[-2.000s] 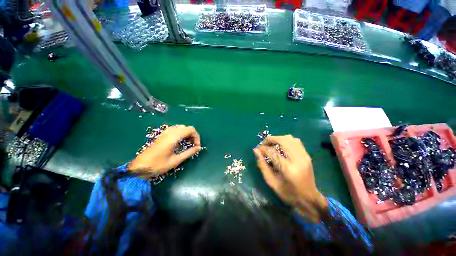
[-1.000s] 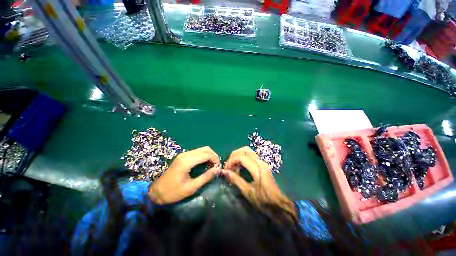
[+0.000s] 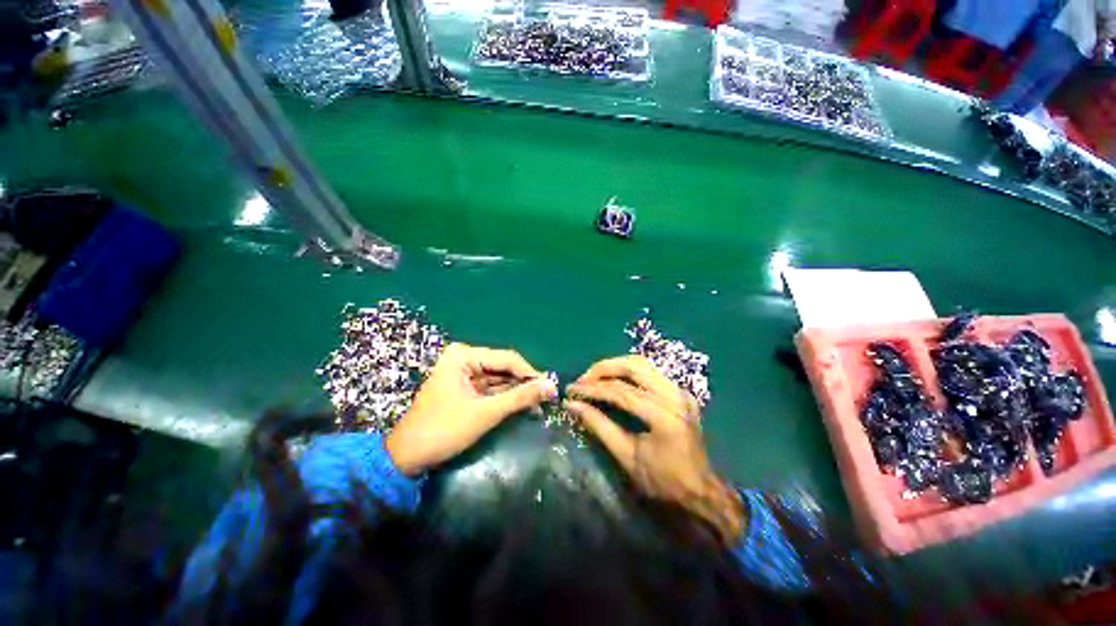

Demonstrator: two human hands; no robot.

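My left hand (image 3: 459,406) and my right hand (image 3: 649,426) meet at the fingertips over the green bench. A tiny bright part (image 3: 550,385) shows at my left thumb and finger; its shape is too small to tell. My right fingertips are pinched beside it; what they hold is hidden. A large heap of small silvery-pinkish parts (image 3: 377,367) lies beyond and left of my left hand. A smaller silvery-purplish heap (image 3: 672,363) lies beyond my right hand, partly covered by it. A few small pieces (image 3: 561,422) lie just below the fingertips.
A pink tray (image 3: 852,446) with glossy black clumps is at right, a white sheet (image 3: 857,298) behind it. A dark item (image 3: 616,220) sits beyond my hands. A slanting metal post (image 3: 263,147) and blue block (image 3: 108,275) are at left. Clear trays (image 3: 802,92) line the far ledge.
My hands left the two heaps and came together at the centre. Since one second ago they stay together with slightly changed fingers. The dark item has moved left along the green surface.
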